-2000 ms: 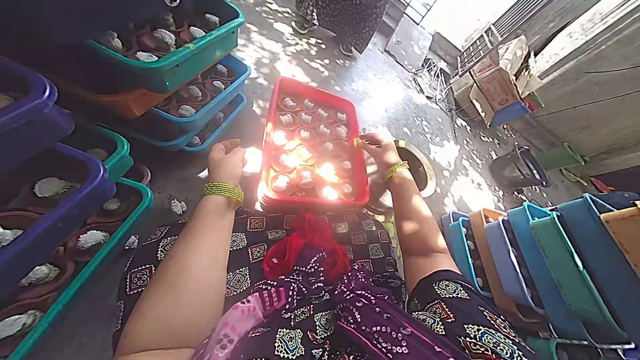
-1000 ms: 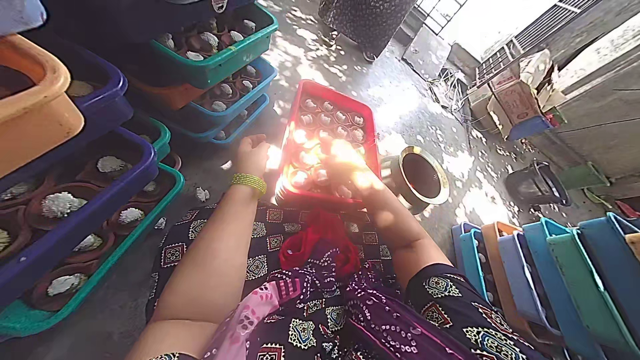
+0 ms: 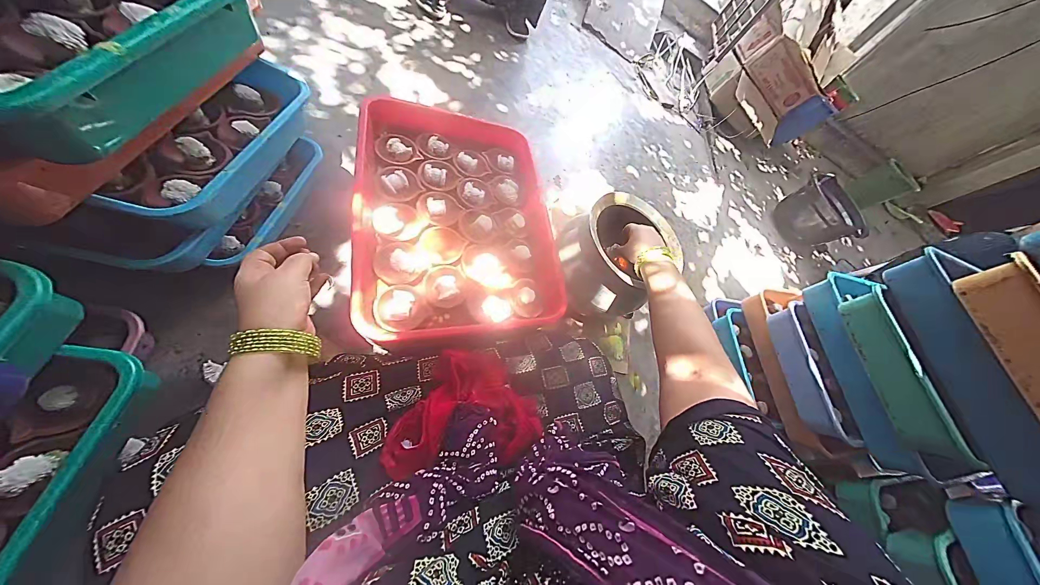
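Note:
A red plastic tray lies in front of my lap, filled with rows of small round clay cups, most with a white lump inside. Sun glare covers its lower part. My right hand reaches into the mouth of a round metal pot just right of the tray; its fingertips are partly hidden inside, so what they touch cannot be told. My left hand hovers left of the tray, fingers loosely curled and apart, with nothing visible in it.
Stacked green and blue trays with similar cups stand at the left. More coloured plastic trays are stacked at the right. A dark bucket, a cardboard box and loose cables lie farther back.
My right hand has moved from over the red tray into the metal pot on the right. My left hand stays beside the tray's left side.

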